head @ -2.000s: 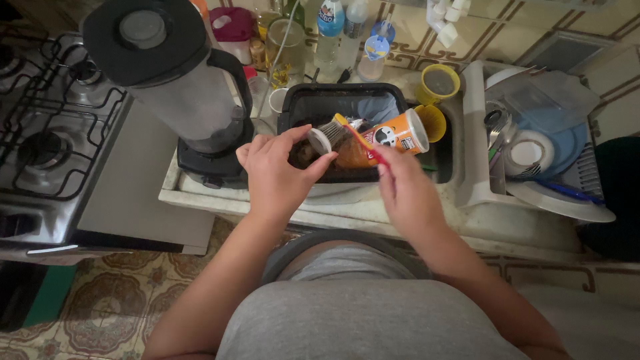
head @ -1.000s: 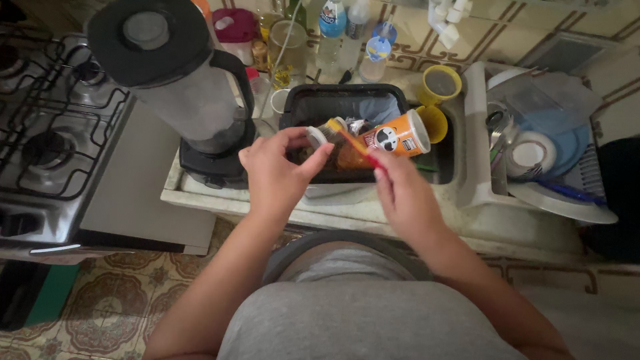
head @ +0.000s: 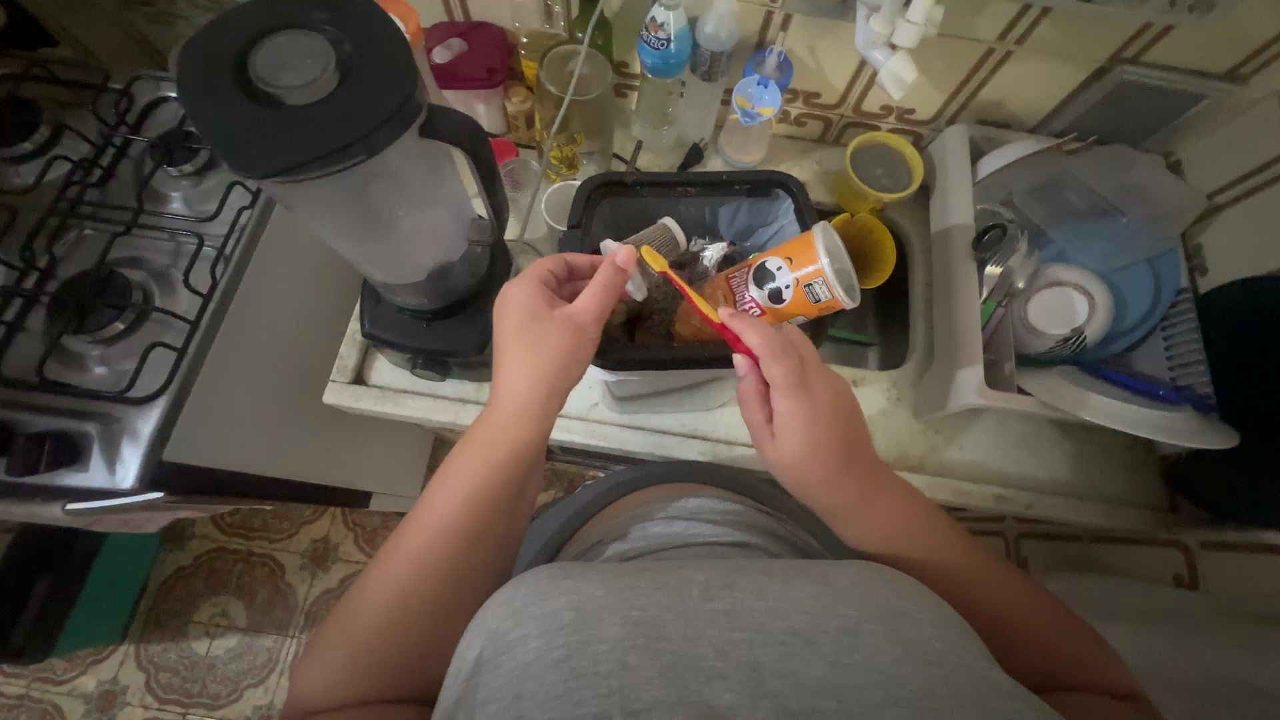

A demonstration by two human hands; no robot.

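Note:
My left hand pinches a small whitish piece between thumb and fingertips; its exact kind is not clear. In my right hand is a red and yellow toothbrush, its yellow head pointing up and left, close to the left fingertips. Both hands are over the near rim of a black bin lined with a bag. Inside it lie dark scraps, a small ribbed cylinder and crumpled foil. An orange Pringles can leans across its right side.
A blender stands left of the bin, beside the gas stove. Bottles and jars line the wall behind. To the right are two yellow cups by the sink and a dish rack holding plates and cutlery.
My left hand held a small round whitish thing in the earlier frames; now a whitish piece shows edge-on at its fingertips. The toothbrush head has shifted slightly, and my right hand still holds it.

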